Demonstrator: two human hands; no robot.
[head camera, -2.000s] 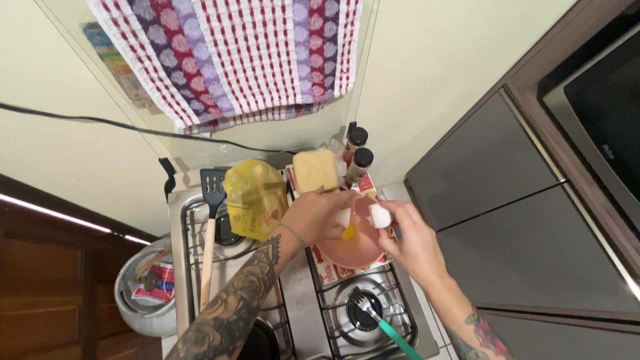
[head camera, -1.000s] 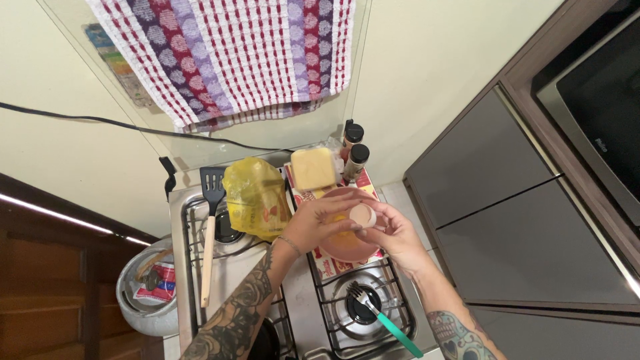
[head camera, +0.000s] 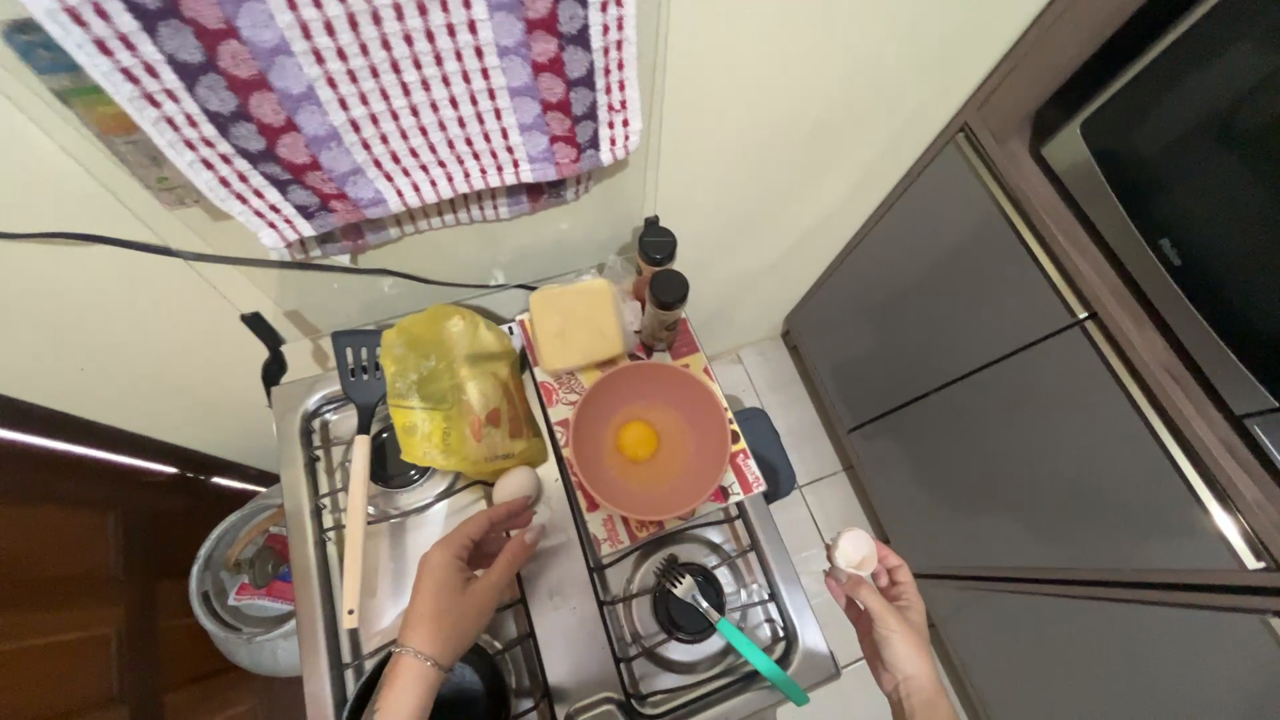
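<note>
A raw egg with a whole yolk (head camera: 638, 440) lies in a pink bowl (head camera: 690, 475), which rests on a patterned red and white board (head camera: 610, 535) over the stove. My right hand (head camera: 885, 615) holds an empty eggshell (head camera: 854, 552) to the right of the stove. The fingertips of my left hand (head camera: 480, 575) are at a whole egg (head camera: 517, 487) beside the yellow plastic bag (head camera: 460, 390); whether they grip it is unclear. A fork with a green handle (head camera: 755, 655) lies across the front right burner.
A black slotted spatula with a wooden handle (head camera: 357, 530) lies on the left grates. A lidded butter-coloured container (head camera: 577, 325) and two black-capped spice jars (head camera: 662, 305) stand behind the bowl. A dark pan (head camera: 470, 690) sits front left; a metal pot (head camera: 240, 630) is left of the stove.
My hands have moved apart from over the bowl, the left toward the whole egg, the right out past the stove with the shell. The yolk now shows uncovered in the bowl.
</note>
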